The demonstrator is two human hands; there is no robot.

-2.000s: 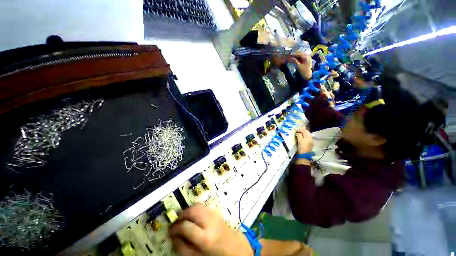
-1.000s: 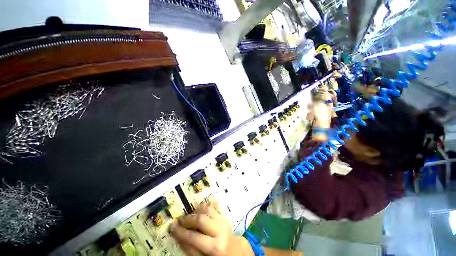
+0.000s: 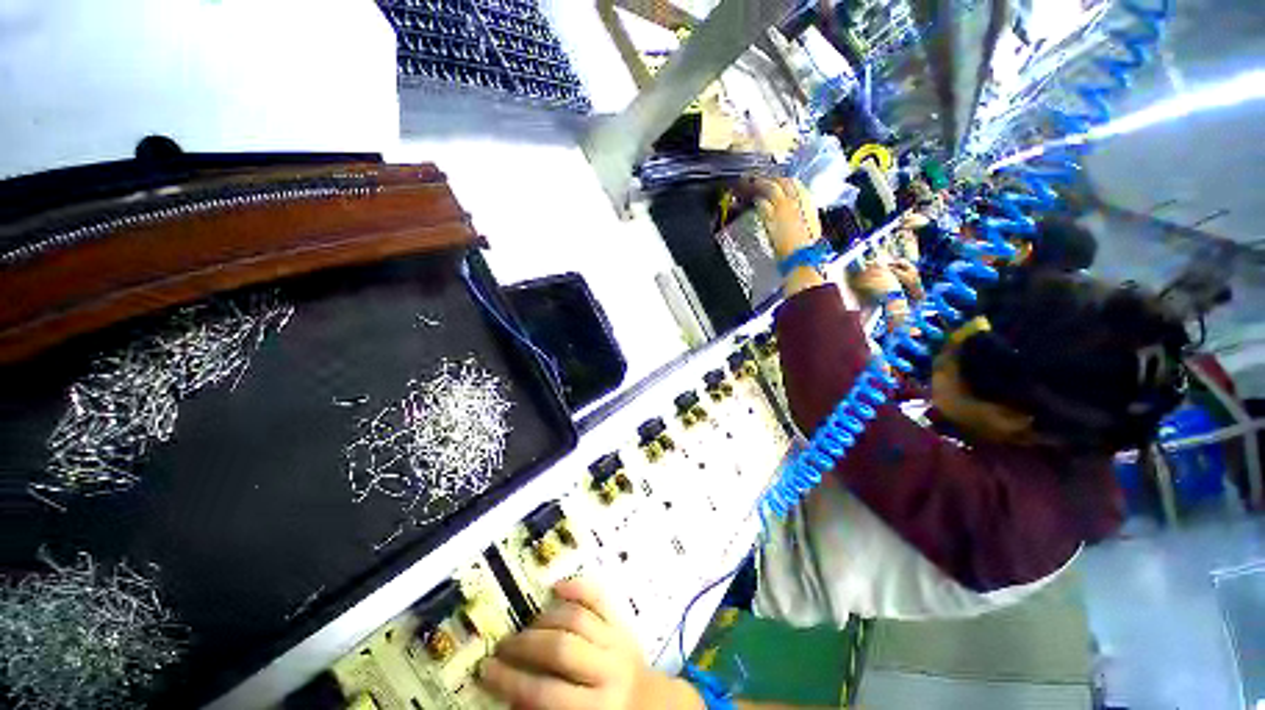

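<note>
The cream circuit board panels (image 3: 666, 516) lie along a metal rail running from bottom left to upper right, with a row of small black blocks (image 3: 547, 524). My right hand (image 3: 572, 663), bare with a blue wrist band (image 3: 710, 688), is over the near panel at the bottom edge. Its fingers are curled, with the back of the hand up; whether anything is between them is hidden. My left hand is not in view. The black parts tray (image 3: 298, 416) beside the rail holds piles of silvery leaded pieces (image 3: 451, 433).
A red-brown strip (image 3: 236, 250) lies along the tray's back edge. A small black bin (image 3: 566, 337) sits at its upper end. A blue coiled cord (image 3: 888, 382) stretches to the upper right. A neighbour in a maroon sleeve (image 3: 902, 465) reaches toward another dark tray. Gridded trays (image 3: 486, 56) are at the back.
The view shifted slightly. My right hand stays over the near panel. The neighbour's arm now reaches up toward their tray, and the coiled cord has swung to a steeper line.
</note>
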